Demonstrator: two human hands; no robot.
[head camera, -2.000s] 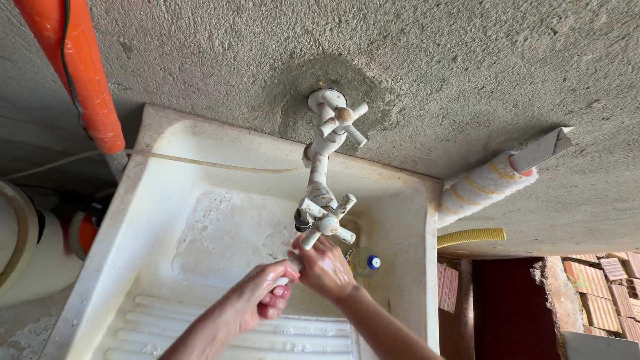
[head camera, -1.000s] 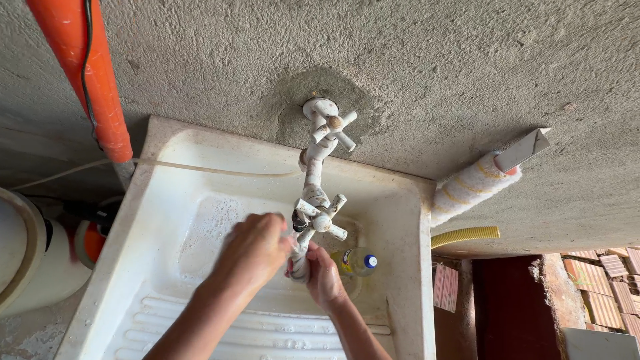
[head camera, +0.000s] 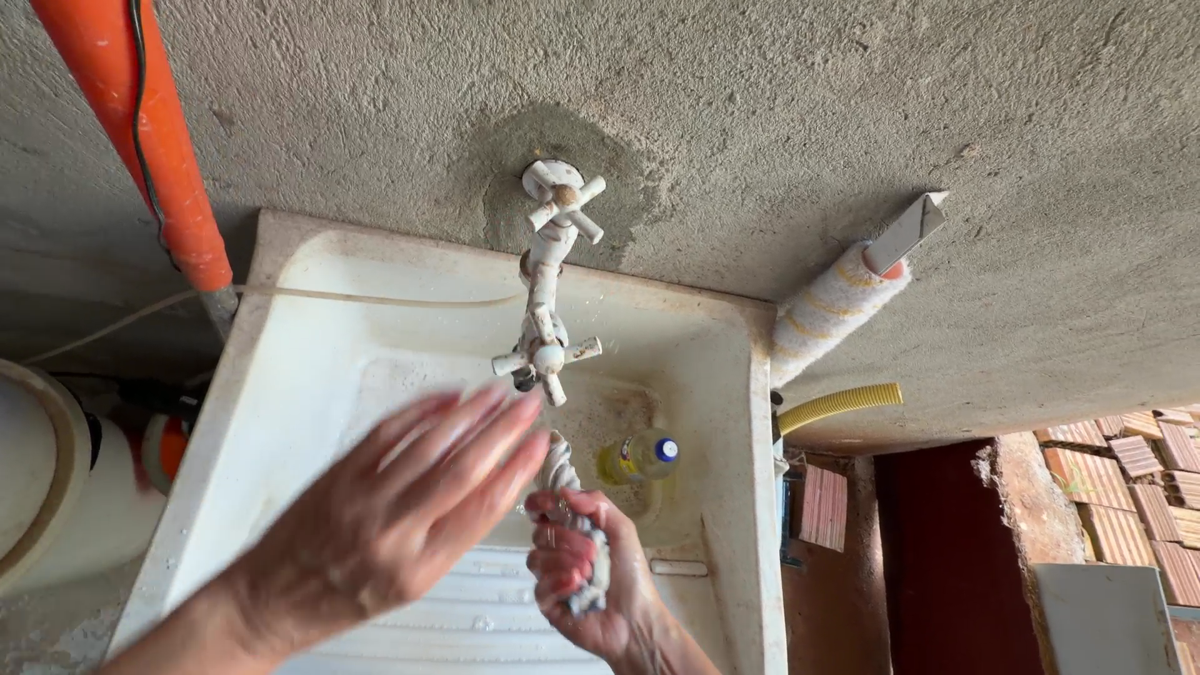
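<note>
A twisted, wet, light-coloured cloth (head camera: 560, 461) is gripped in my right hand (head camera: 592, 567), over the washboard part of a white laundry sink (head camera: 375, 328). Blurred by motion, my left hand (head camera: 403, 506) has its fingers stretched out and holds nothing, to the left of the cloth and below the faucet. The white faucet (head camera: 544, 281) comes out of the wall and carries two cross handles, the lower one (head camera: 548, 359) just above my left fingertips. Inside the basin, right of the cloth, stands a clear bottle (head camera: 630, 459) with yellow liquid and a blue-and-white cap.
An orange pipe (head camera: 150, 141) with a black cable runs down at left, above a round white container (head camera: 47, 478). A paint roller (head camera: 834, 305) leans on the rough cement wall (head camera: 750, 141) at right, near a yellow corrugated hose (head camera: 839, 408). Hollow bricks (head camera: 1125, 487) lie lower right.
My left hand has come off the cloth area and opened. My right hand is now lower, closed around the twisted cloth. The lower faucet handle sits at a different angle than before.
</note>
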